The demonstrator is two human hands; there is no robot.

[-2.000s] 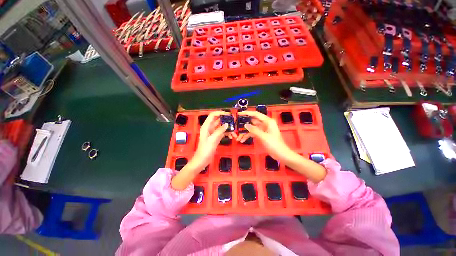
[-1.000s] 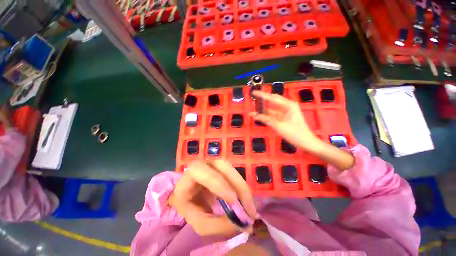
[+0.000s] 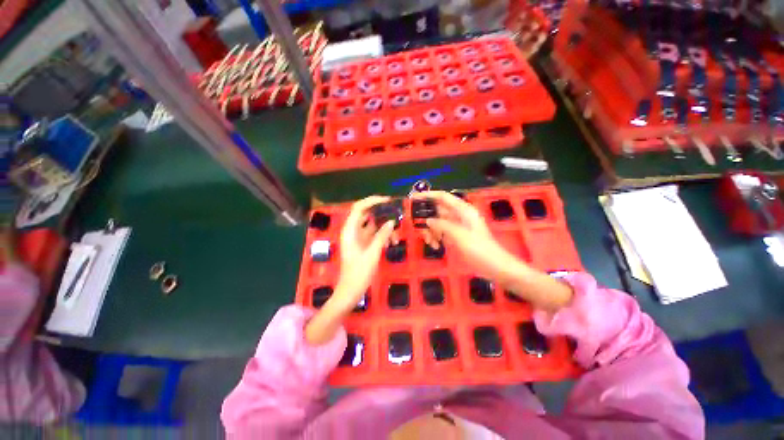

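The flat orange-red working tray (image 3: 417, 323) lies directly in front of me, with black rounded watch bodies (image 3: 443, 343) in its pockets. My left hand (image 3: 364, 238) holds a dark watch body (image 3: 388, 213) by its edges over the tray's far rows. My right hand (image 3: 456, 226) holds another dark watch body (image 3: 425, 209) just beside it. A small round ring-shaped part (image 3: 420, 186) shows at the tray's far edge, between my hands. A pale-faced unit (image 3: 320, 250) sits in a left pocket. My hands and forearms hide some pockets.
Stacked red trays (image 3: 421, 131) stand beyond, with a blue pen (image 3: 421, 176) and a white tube (image 3: 523, 163) before them. Paper sheets (image 3: 669, 245) lie right. A metal upright (image 3: 198, 129), two small rings (image 3: 163, 277) and a clipboard (image 3: 88, 279) are left. A person's pink sleeve shows at far left.
My left hand has moved from close to my chest out over the far rows, beside my right hand, still with a watch body. The camera view has shifted, so the tray sits lower.
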